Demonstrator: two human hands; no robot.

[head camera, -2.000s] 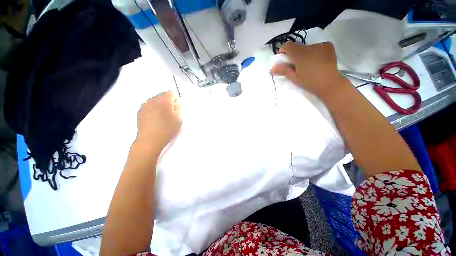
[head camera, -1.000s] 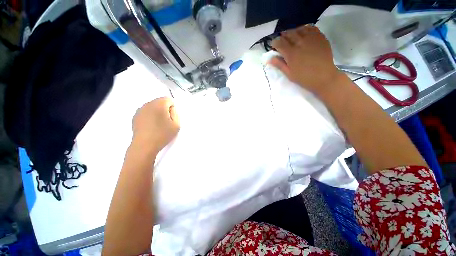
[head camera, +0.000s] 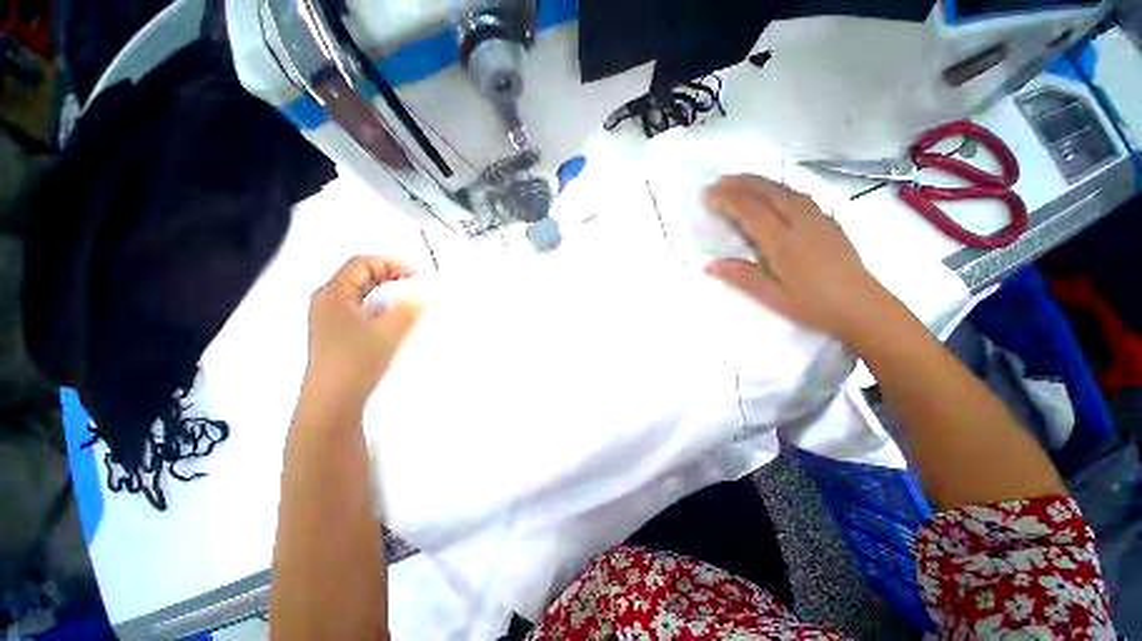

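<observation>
A white fabric piece [head camera: 564,363] with thin dark seam lines spreads over the table and hangs toward my lap. Its far edge lies at the needle area [head camera: 520,200] of the white sewing machine [head camera: 426,63]. My left hand [head camera: 361,313] is at the cloth's left edge, thumb and fingers pinching it. My right hand [head camera: 789,257] is on the right part of the cloth, slightly blurred, with fingers spread and nothing gripped.
A black fabric pile [head camera: 163,238] with curly strands lies at the left. Black cloth [head camera: 739,28] hangs over the machine, with black loops [head camera: 670,107] below. Red-handled scissors [head camera: 964,188] lie at the right. Blue crates [head camera: 864,532] stand below the table's front edge [head camera: 1052,219].
My right hand has come back from the black loops toward me and its fingers have spread. The loops show more. The view has shifted, and more cloth shows at the right.
</observation>
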